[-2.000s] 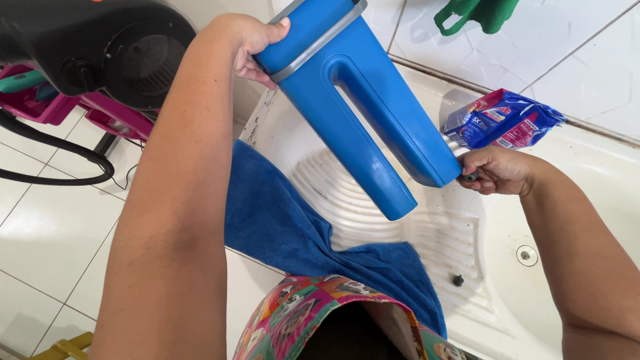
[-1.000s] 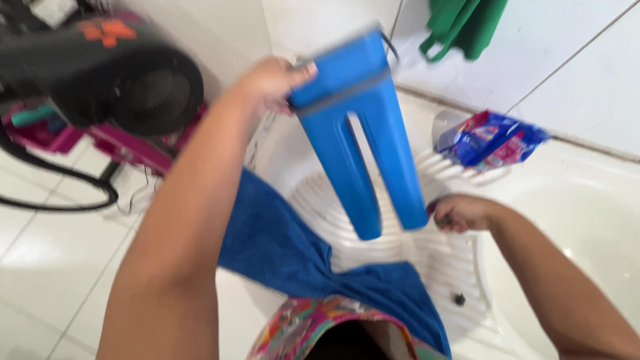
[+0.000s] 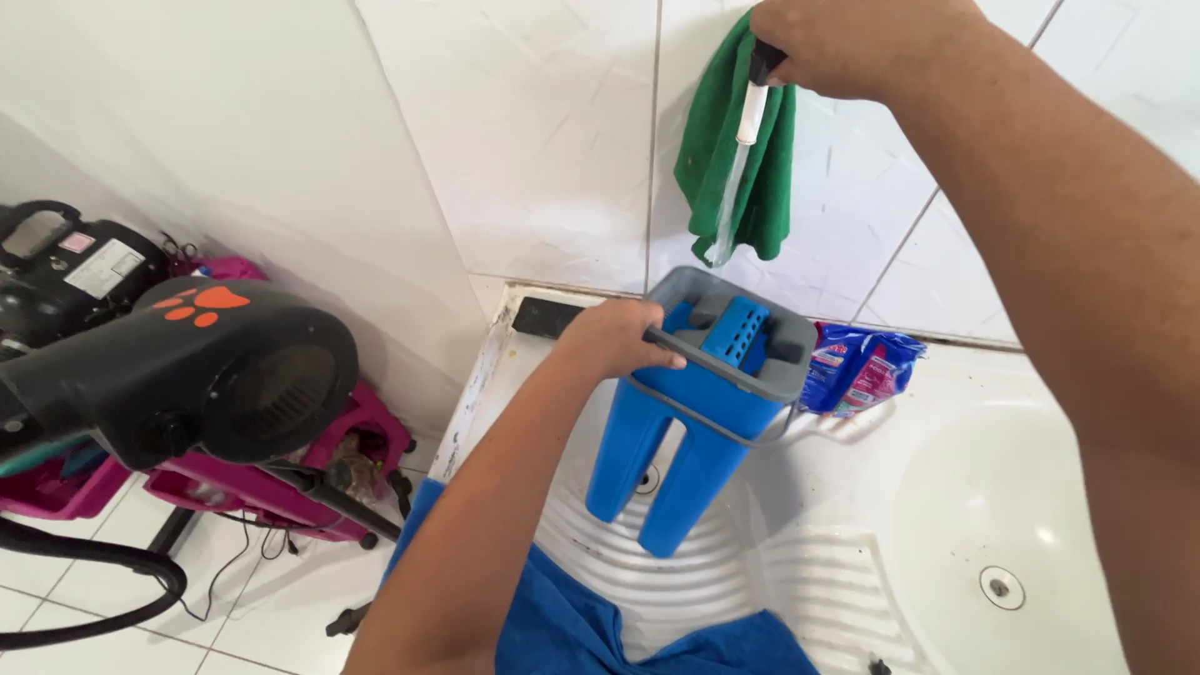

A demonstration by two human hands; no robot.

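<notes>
My left hand [image 3: 623, 339] grips the grey rim of a blue two-legged mop bucket [image 3: 675, 403], held upright over the ribbed part of a white sink [image 3: 994, 450]. A perforated blue insert [image 3: 737, 332] shows in its top. Above, my right hand [image 3: 858, 47] is closed around the dark top of a spout with a white tip [image 3: 752, 114]. Water [image 3: 729, 202] runs down from that tip toward the bucket. Behind the stream hangs a green cloth [image 3: 698, 159].
A blue and pink plastic package [image 3: 858, 368] lies behind the bucket, and a black object [image 3: 547, 318] sits in the back corner. A blue towel [image 3: 562, 619] drapes over the sink's front. At left stand a black pet dryer [image 3: 234, 375] and a magenta cart [image 3: 262, 502].
The bucket has gone from tilted to upright, with its open top now in view. My right hand has left the bucket's lower end and moved up to the spout. Water now flows.
</notes>
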